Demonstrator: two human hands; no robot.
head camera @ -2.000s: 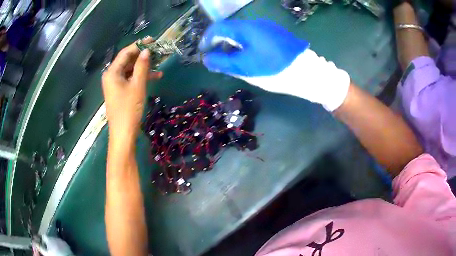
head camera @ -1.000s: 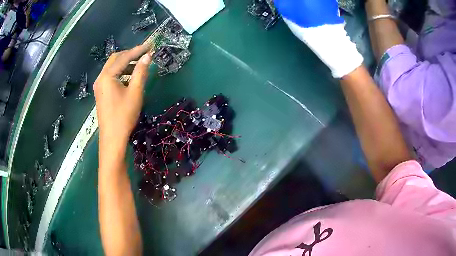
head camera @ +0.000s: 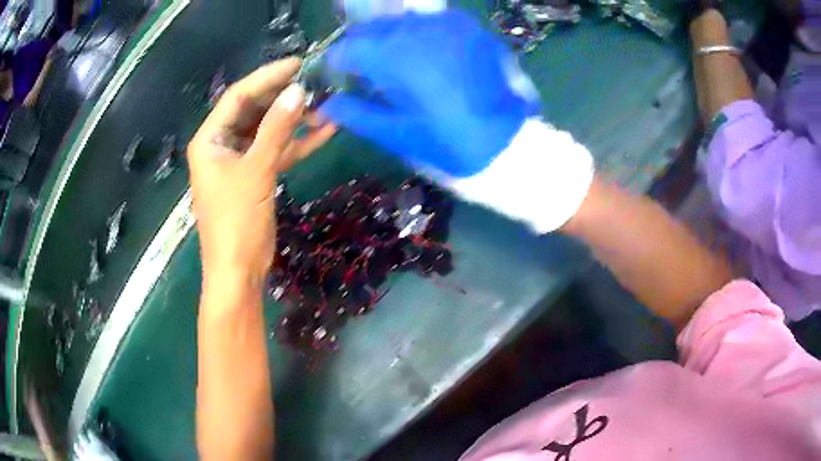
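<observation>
My bare left hand (head camera: pixel 236 153) is at the rail, with finger and thumb pinched at the end of a greenish circuit board (head camera: pixel 317 52), which is blurred and partly covered. My right hand (head camera: pixel 437 94), in a blue-palmed glove with a white cuff, is right beside it, over the boards. It is blurred and its fingertips overlap the board area, so its grip is unclear. A loose pile of black wired parts with red leads (head camera: pixel 351 243) lies on the green bench below both hands.
A pale curved rail (head camera: pixel 135 288) runs along the left, with scattered boards (head camera: pixel 114 227) on the dark green surface beyond it. More boards (head camera: pixel 549 16) lie at the top right. A pale sheet (head camera: pixel 392 7) shows at the top. A coworker's arm in a purple sleeve (head camera: pixel 756 171) is at the right.
My gloved right hand went out to the boards at the upper right, then came back beside my left hand. My left hand has stayed near the rail.
</observation>
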